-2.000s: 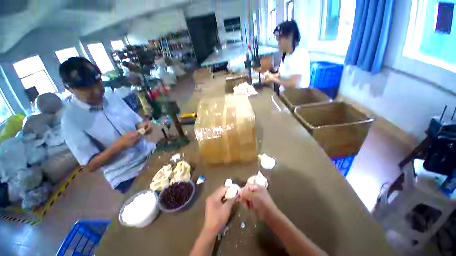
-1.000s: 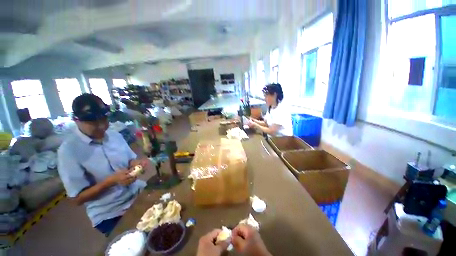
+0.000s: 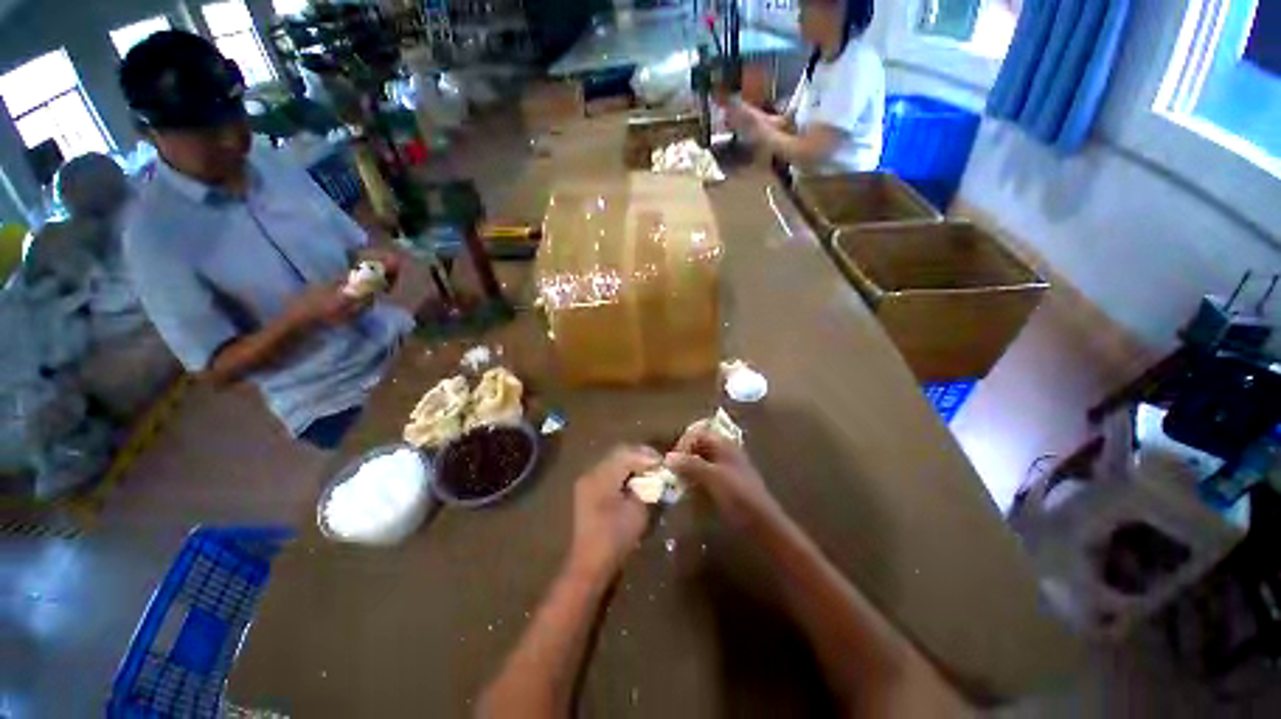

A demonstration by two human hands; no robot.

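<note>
My left hand (image 3: 614,492) is closed around a small cream toy skin (image 3: 655,486), held low over the brown table. My right hand (image 3: 710,461) touches my left at the fingertips, with a cream fabric piece (image 3: 725,424) showing just above its fingers. Whether that piece is held or lies behind the hand is hard to tell. Any eye or washer between the fingers is hidden. The bowl of dark eyes (image 3: 485,462) and the bowl of white washers (image 3: 375,495) stand to the left, with crumpled cream skins (image 3: 468,405) behind them.
A taped carton (image 3: 629,288) stands mid-table, a white-cream piece (image 3: 745,381) to its right. A small blue-white object (image 3: 554,423) lies by the dark bowl. A person (image 3: 253,239) holds a pale piece at left; another (image 3: 836,99) sits beyond. Open cartons (image 3: 941,295) and a blue crate (image 3: 197,625) flank the table.
The view has tilted down again, so more forearm and table show. My hands remain together at the cream fabric. The person at left still holds a pale piece.
</note>
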